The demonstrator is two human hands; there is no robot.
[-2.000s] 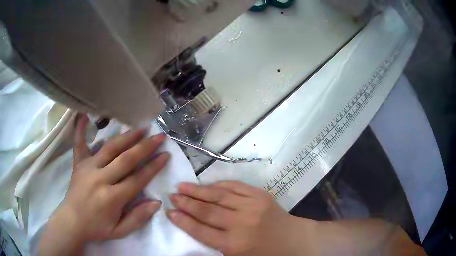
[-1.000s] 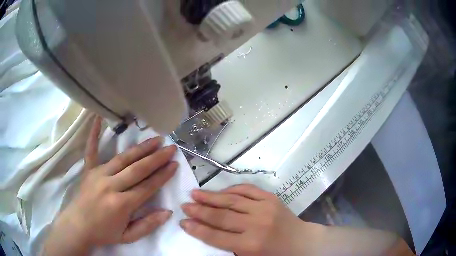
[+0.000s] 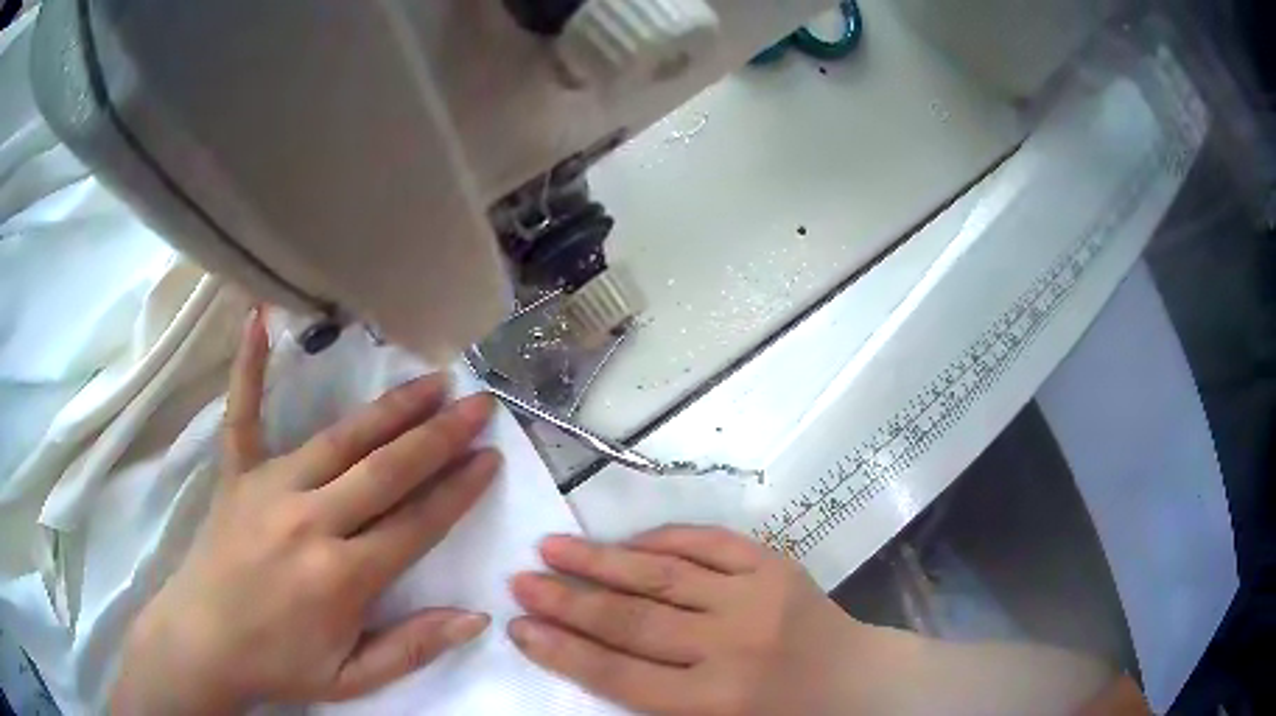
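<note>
A white fabric panel (image 3: pixel 462 553) lies flat below the sewing machine head (image 3: pixel 294 154), its right edge running up beside the thin silver arm guide (image 3: pixel 588 439). My left hand (image 3: pixel 322 539) lies flat on the panel, fingers spread, fingertips close to the machine head. My right hand (image 3: pixel 686 616) lies on the panel's right edge with fingers extended and close together. Neither hand grips the cloth. The needle and presser foot are hidden behind the head. Cream fabric (image 3: pixel 133 406) is bunched left of my left hand.
A ribbed cream-white knob (image 3: pixel 606 302) is near the needle area. The green scissor handles (image 3: pixel 828 31) show at the top, partly hidden by the machine. A ruler scale (image 3: pixel 910 437) runs along the table's front edge. A white cloth piece (image 3: pixel 1154 462) hangs at the right.
Since two seconds ago the view has shifted, showing more of the machine head. Both hands remain flat on the panel; a little more of it shows between them.
</note>
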